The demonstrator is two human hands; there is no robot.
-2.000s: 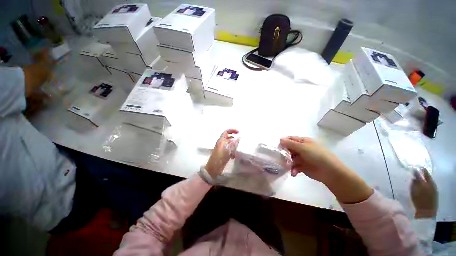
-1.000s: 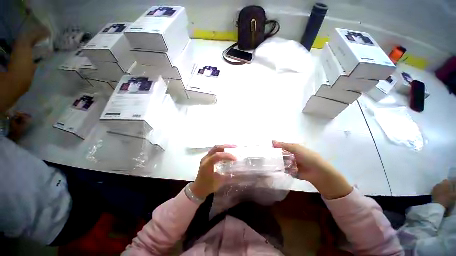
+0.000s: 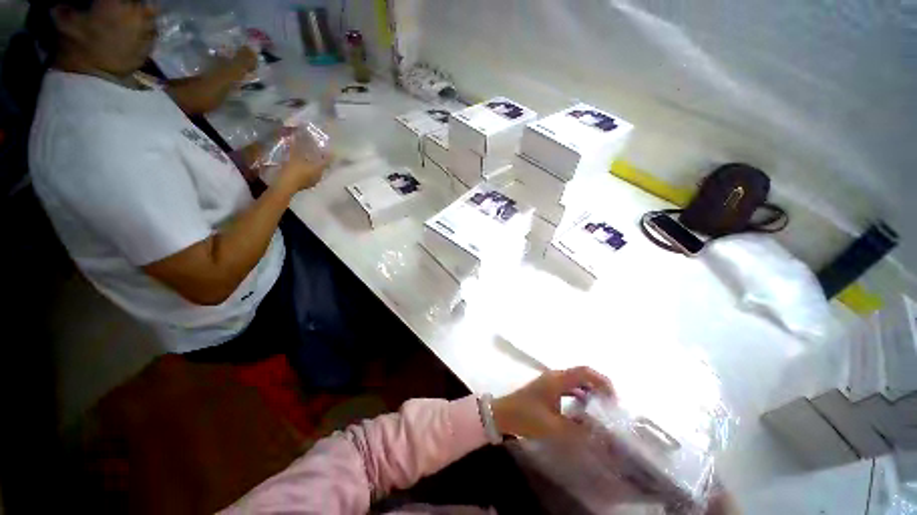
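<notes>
My left hand pinches the edge of a clear plastic bag near the table's front edge. Inside or under the crinkled film is a pale box, blurred by glare; how far it is in the bag I cannot tell. My right hand shows only as a blurred patch at the bottom edge beside the bag, and its fingers are hidden. White retail boxes with dark product pictures stand in stacks beyond my left hand.
A person in a white shirt sits at left, holding clear film. More boxes are stacked at right. By the wall are a dark pouch, a phone, a white plastic bundle and a dark bottle.
The view has swung left, bringing the seated person into sight. The box and bag now sit low at the right of the picture, and my right hand is mostly out of it.
</notes>
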